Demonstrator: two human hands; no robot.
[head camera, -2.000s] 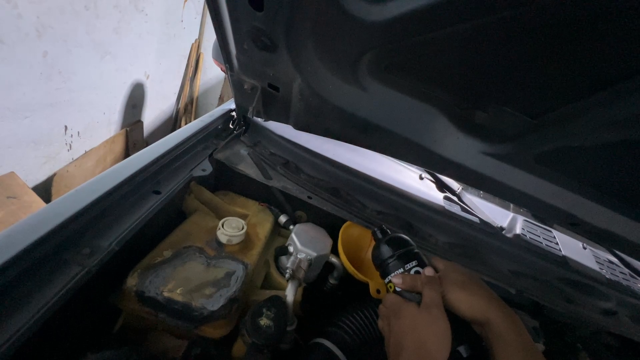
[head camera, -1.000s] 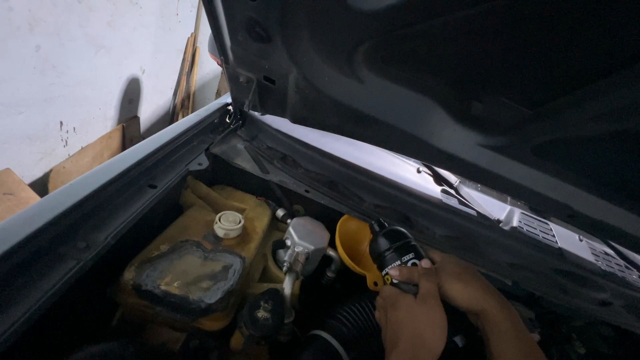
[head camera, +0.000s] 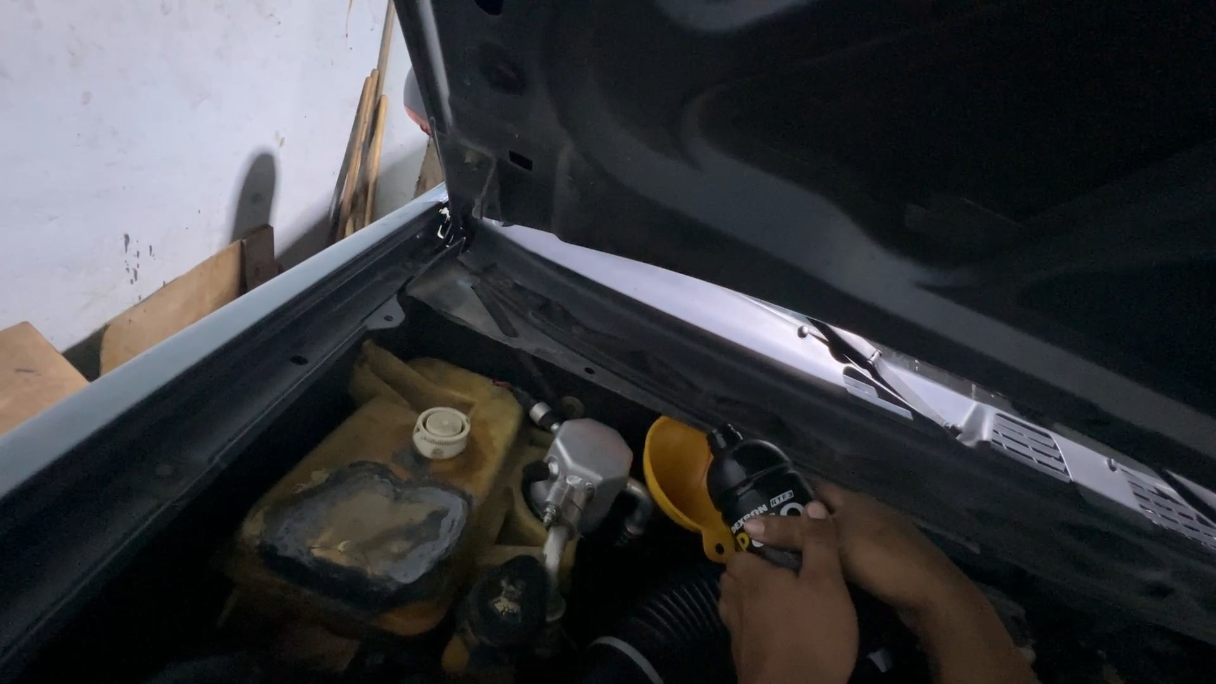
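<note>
A black plastic bottle (head camera: 760, 480) with printed writing leans slightly left, its neck beside the right rim of a yellow plastic funnel (head camera: 676, 467). Fingers of my left hand (head camera: 793, 603) wrap the bottle's lower front, near the funnel's tab. From the right, my right hand (head camera: 869, 537) holds the bottle's side; some of its fingers are hidden behind the bottle and my left hand. The neck's opening is not clearly visible, and no liquid can be seen flowing. What lies under the funnel is hidden.
A raised hood (head camera: 807, 190) hangs over the engine bay. Left of the funnel are a metal fitting (head camera: 591, 465) and a yellowed reservoir (head camera: 313, 475) with a white cap (head camera: 442, 432). A ribbed black hose (head camera: 670, 617) runs below. The fender edge (head camera: 218, 332) borders the left side.
</note>
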